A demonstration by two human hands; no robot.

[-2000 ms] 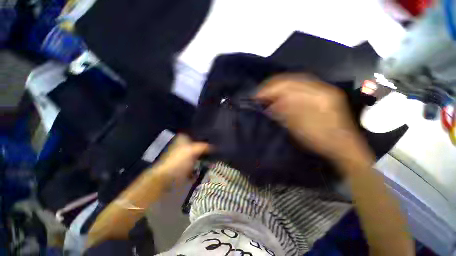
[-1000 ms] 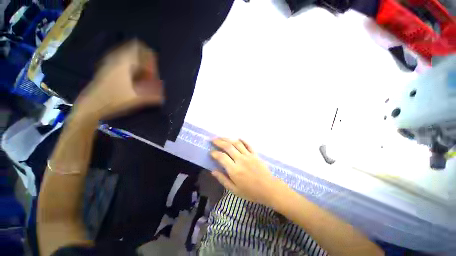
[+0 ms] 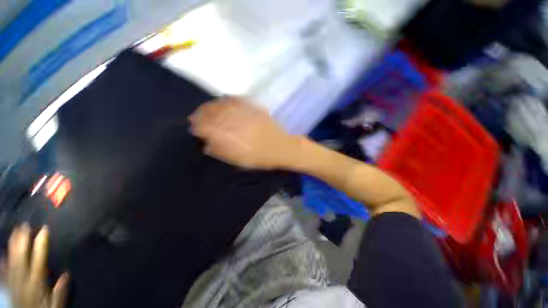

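Observation:
A large black cloth panel (image 3: 138,150) covers the left and middle of the table and hangs towards the striped clothing. My right hand (image 3: 240,132) is at the panel's upper right edge, blurred, with its fingers curled; whether they grip the cloth is not clear. My left hand (image 3: 33,271) is at the lower left, partly cut off by the picture's edge, with its fingers apart at the cloth. The sewing machine's white body (image 3: 72,57) with blue stripes is at the upper left. A blurred orange-red glow (image 3: 58,187) shows above my left hand.
Blurred red and yellow snips (image 3: 172,50) lie on the white table (image 3: 222,60) behind the cloth. A red basket (image 3: 444,162) and a blue basket (image 3: 384,84) stand to the right, with cloth heaps around them. Part of a dark-clothed person (image 3: 462,30) shows at the upper right.
The view has swung right, bringing the machine and baskets into different places. The black cloth now lies under the machine side. My right hand has moved from the ruled edge to the cloth.

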